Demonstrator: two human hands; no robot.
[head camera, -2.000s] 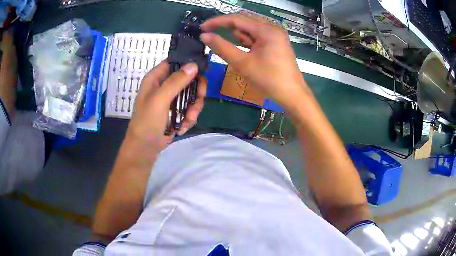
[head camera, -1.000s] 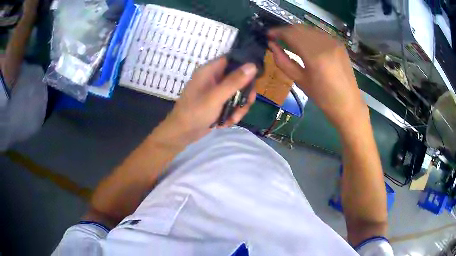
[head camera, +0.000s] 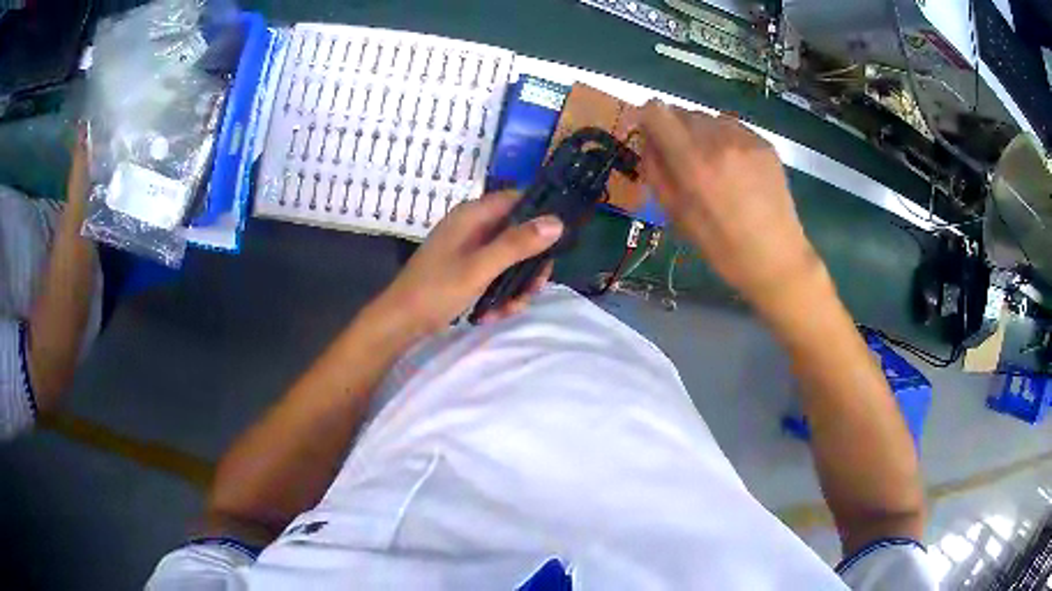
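Note:
The black hex key set (head camera: 562, 191) is a hand-length dark bundle, tilted, with its wider head up and to the right. My left hand (head camera: 490, 252) is shut around its lower part, thumb on top. My right hand (head camera: 709, 185) is at the head end, its fingertips bent close to a small dark piece there. Whether the fingertips pinch that piece cannot be made out.
A white parts tray (head camera: 387, 127) with rows of pin-like pieces lies left of the hands. Clear bags (head camera: 150, 139) lie beside a blue bin (head camera: 237, 127). A brown block (head camera: 585, 112) sits on a blue box (head camera: 528, 133). Another person's arm (head camera: 69, 277) is at far left.
The key set has come down and turned right relative to two seconds ago, baring the brown block's upper part. The view has shifted. My left hand still holds the set.

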